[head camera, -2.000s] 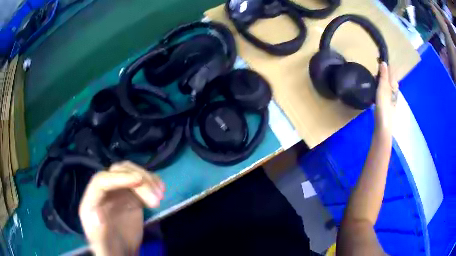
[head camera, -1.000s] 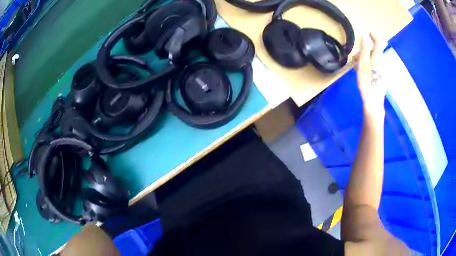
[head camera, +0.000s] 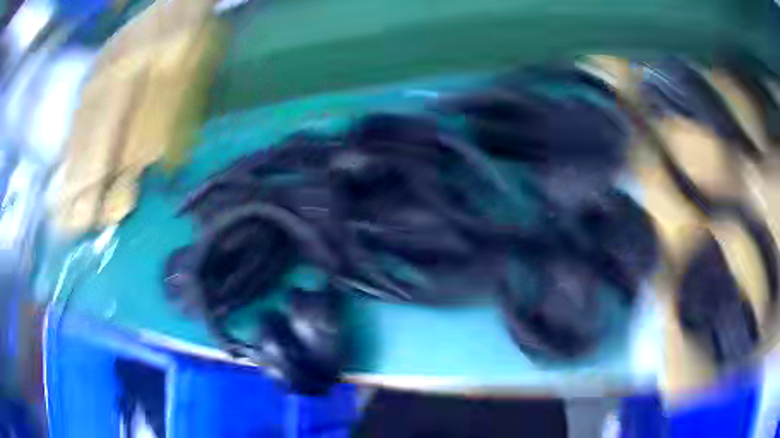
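The view is strongly blurred. Black headphones (head camera: 410, 205) lie heaped across the middle of the green bench (head camera: 428, 338). One pair (head camera: 248, 257) lies at the heap's left end, with a cup (head camera: 312, 342) over the bench's near edge. Another round cup (head camera: 560, 299) lies at the right of the heap. More headphones (head camera: 718, 295) lie on the tan cardboard sheet (head camera: 684, 368) at the right edge of the picture. Neither my left hand nor my right hand can be made out.
Stacked tan cardboard strips (head camera: 141, 103) stand at the far left. A darker green surface (head camera: 479, 43) runs along the back. A blue bin (head camera: 214, 398) is below the near edge at left, and more blue (head camera: 714, 419) shows at lower right.
The view has swung left and blurred, so the heap and cardboard sheet sit further right. My right hand, beside the cardboard a second ago, and the bit of my left at the bottom are gone from view.
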